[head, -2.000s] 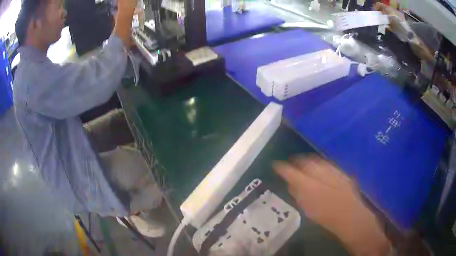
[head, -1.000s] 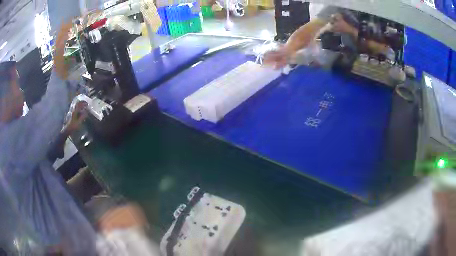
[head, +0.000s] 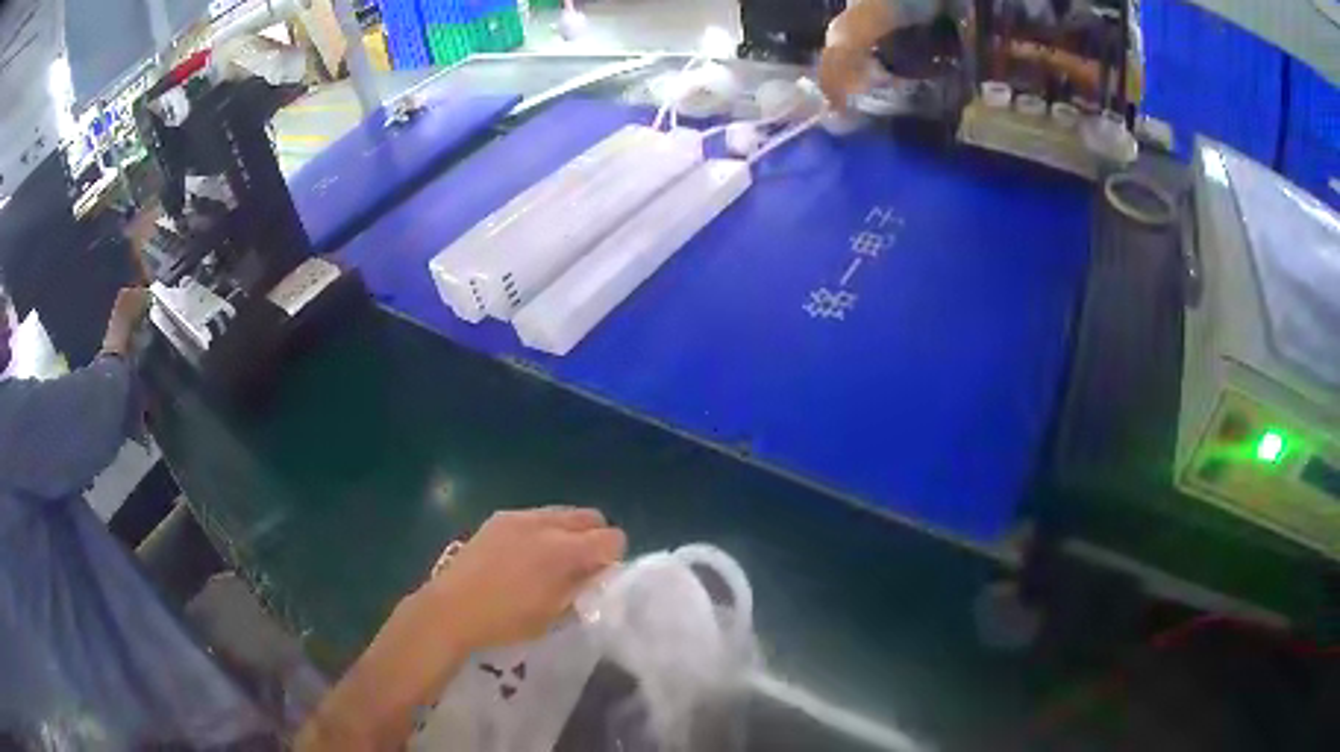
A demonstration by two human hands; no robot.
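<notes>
My left hand reaches in from the bottom left and is closed on a coiled white power cord in a crinkled clear plastic bag. A white cable runs from it towards the bottom right and blurs out. The white test socket board lies under and behind my left hand and forearm, mostly hidden, with a few socket holes showing. My right hand is not in view.
White power strips lie side by side on the blue mat, cords to the back. A tester with a green light stands right, near a tape roll. A black machine and coworker's arm are left; another person's hand is behind.
My left hand has come up over the board and now holds the bagged cord. The large white blur at lower right is gone. One strip on the mat now sits apart from the others, nearer me.
</notes>
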